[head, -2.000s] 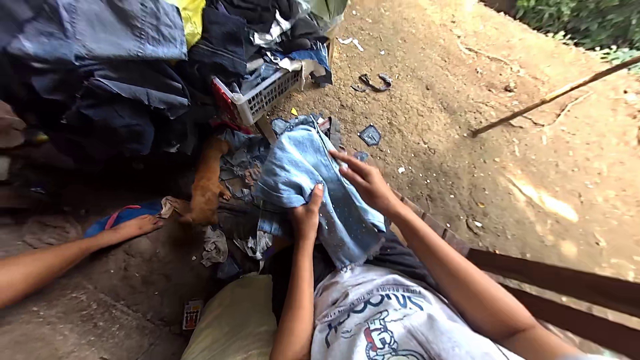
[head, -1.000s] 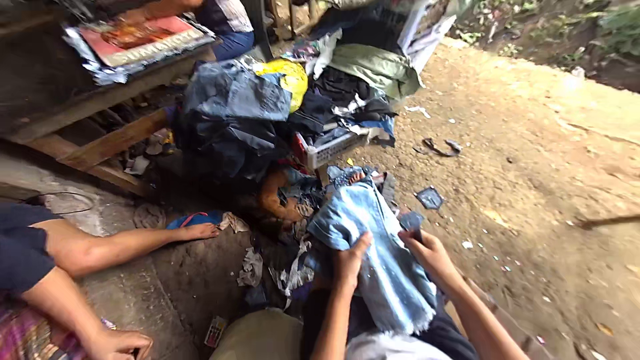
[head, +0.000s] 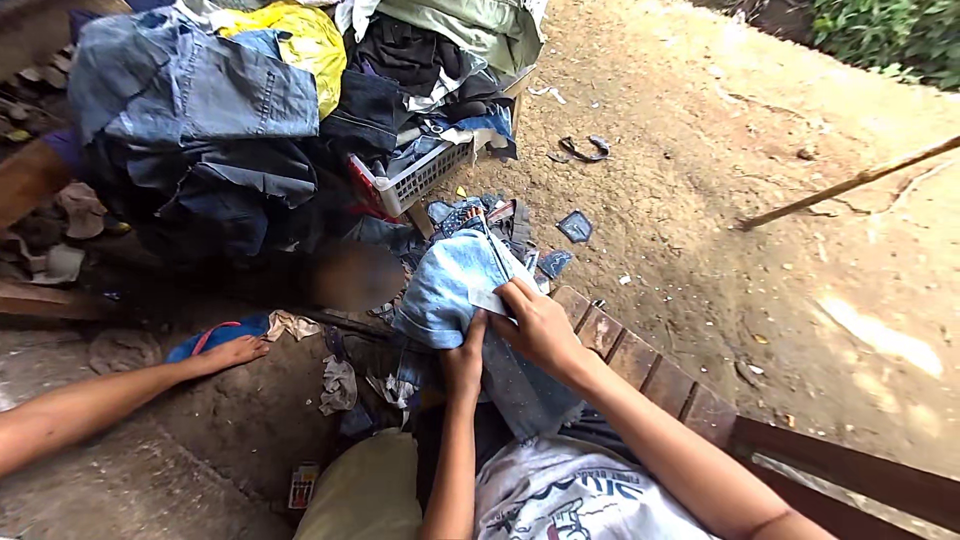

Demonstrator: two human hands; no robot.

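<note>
A piece of light blue denim (head: 442,281) lies over my lap and knee, its lower end frayed. My left hand (head: 466,360) grips the denim near its middle, thumb on top. Just to the right, my right hand (head: 536,322) pinches a thin, flat, whitish-grey piece (head: 487,300) between thumb and fingers, held against the denim. Whether that piece is a blade or something else, I cannot tell. Denim scraps (head: 576,226) are scattered on the ground beyond my knee.
A plastic crate (head: 424,180) overflows with cloth ahead. Left of it rises a heap of jeans (head: 210,97) with a yellow bag (head: 315,52). Another person's leg (head: 97,412) stretches in from the left. A slatted wooden bench (head: 645,367) is at my right, a stick (head: 847,186) beyond.
The view swung left and back. My hands have come closer together on the denim than one second ago, and the whitish piece now shows in my right hand.
</note>
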